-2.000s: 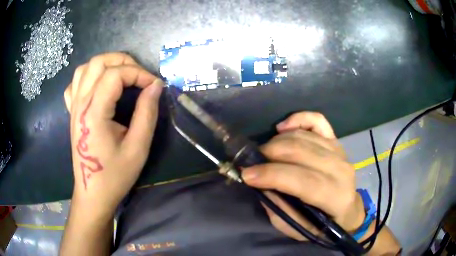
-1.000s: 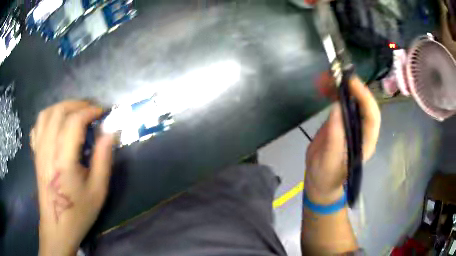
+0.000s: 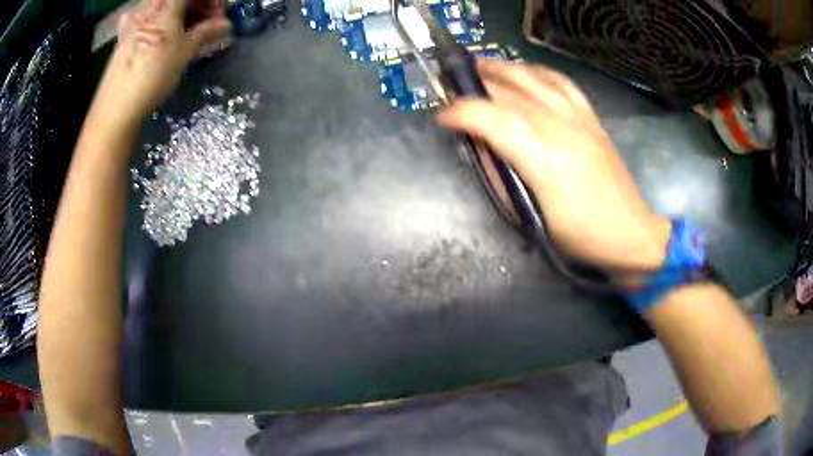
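Several blue circuit boards (image 3: 406, 85) lie at the far edge of the bench, overlapping, partly cut off by the top of the picture. My right hand (image 3: 566, 160) holds the black soldering iron (image 3: 459, 71), its metal end over these boards; the solder guide (image 3: 414, 44) runs beside the barrel. My left hand (image 3: 169, 36) is at the upper left, partly cut off, beside dark bluish boards (image 3: 257, 12). Whether its fingers hold anything cannot be told.
A pile of glassy loose components (image 3: 201, 174) lies left of centre. Black shiny wrapped material (image 3: 22, 169) is along the left edge. A dark round grille (image 3: 633, 36) and a red-and-white roll (image 3: 744, 120) are at the upper right. Small dark crumbs (image 3: 446, 267) lie on the bench mat (image 3: 294, 347).
The view has shifted. My left hand has left the single board and moved to the far upper left. My right hand has brought the iron from the right side over the far boards.
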